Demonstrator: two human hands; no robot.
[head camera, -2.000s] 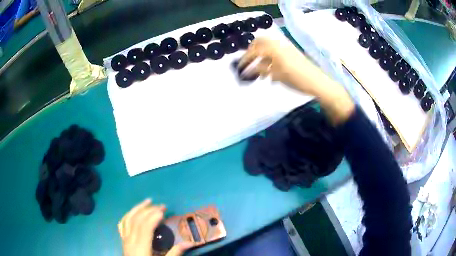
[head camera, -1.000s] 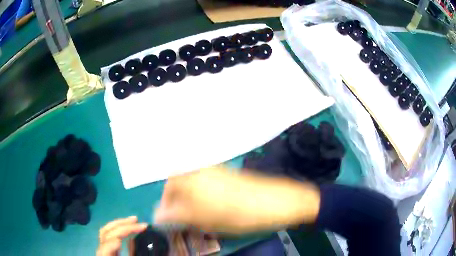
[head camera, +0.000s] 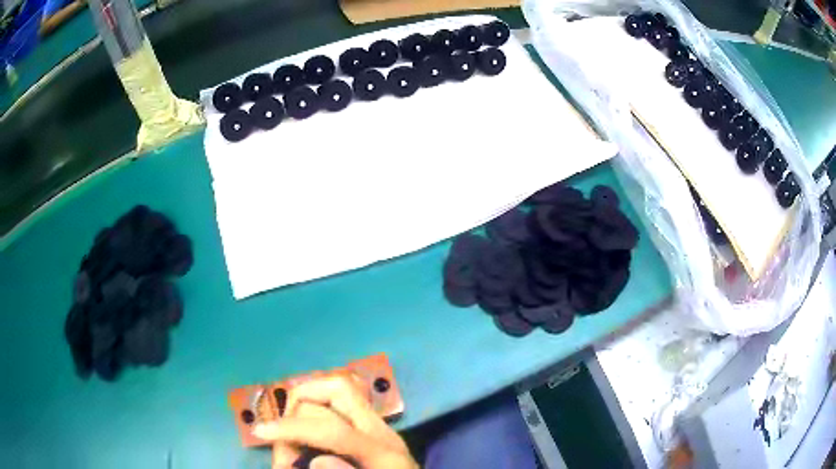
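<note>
The orange-brown fixture (head camera: 384, 387) lies at the bench's near edge, with a dark hole near each end. My right hand (head camera: 341, 419) lies across its middle, fingers pointing left and bent around a dark round part (head camera: 310, 456), mostly hidden and cut off by the bottom edge. The hand covers much of the recesses. My left hand cannot be made out. A loose heap of thin black discs (head camera: 541, 261) lies right of centre, another heap (head camera: 128, 289) at the left.
A white foam sheet (head camera: 367, 174) bears two rows of glossy black round parts (head camera: 369, 84) along its far side. At the right, a clear plastic bag (head camera: 655, 215) surrounds a sheet with more parts (head camera: 731, 134). A taped post (head camera: 151, 96) stands at the back left.
My right hand has come from the white sheet to the fixture. The far row pair has gained a round part at its right end. My left hand has left its place at the fixture's left end.
</note>
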